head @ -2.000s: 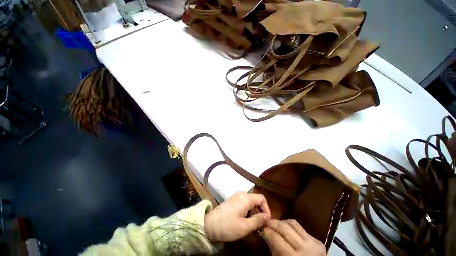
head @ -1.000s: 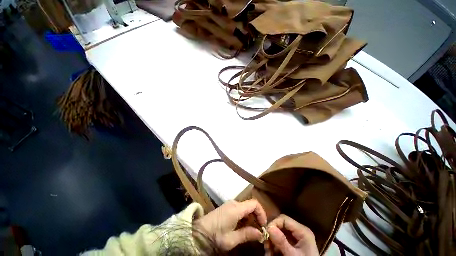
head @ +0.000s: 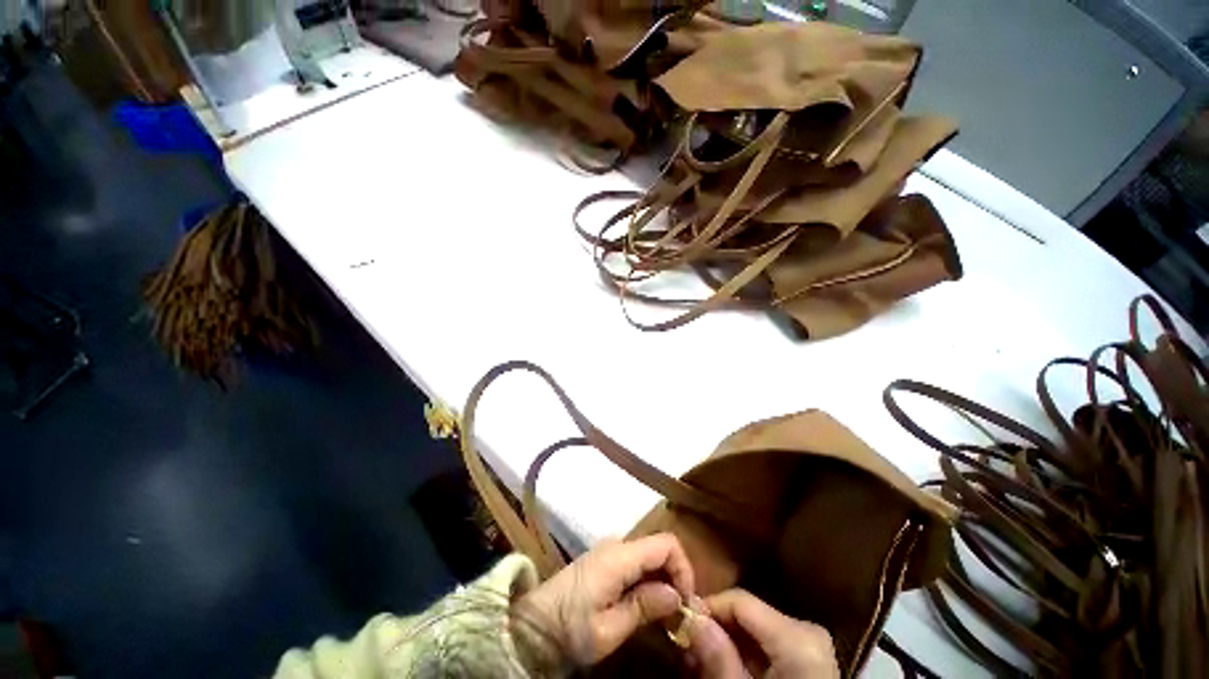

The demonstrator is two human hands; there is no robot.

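A brown tote bag (head: 782,451) lies at the table's near edge, its dark opening facing me. A zip (head: 891,584) with metallic glints runs along its right side. Two handle loops (head: 533,375) stand off to the left. My left hand (head: 613,604) and my right hand (head: 762,639) meet at the near side of the bag. Their fingertips pinch a tiny gold-coloured piece (head: 684,629), too small to name surely. The right hand is partly cut off by the lower edge.
A pile of brown bags (head: 809,173) lies at the far side of the white table (head: 464,265). Dark strap loops (head: 1061,504) heap at the right. A bundle of brown strips (head: 226,292) hangs left of the table, near a blue bin (head: 149,125).
The small gold-coloured piece now shows between the fingertips, where two seconds ago the fingers largely covered that spot. The view has shifted slightly. The bag stays in nearly the same place.
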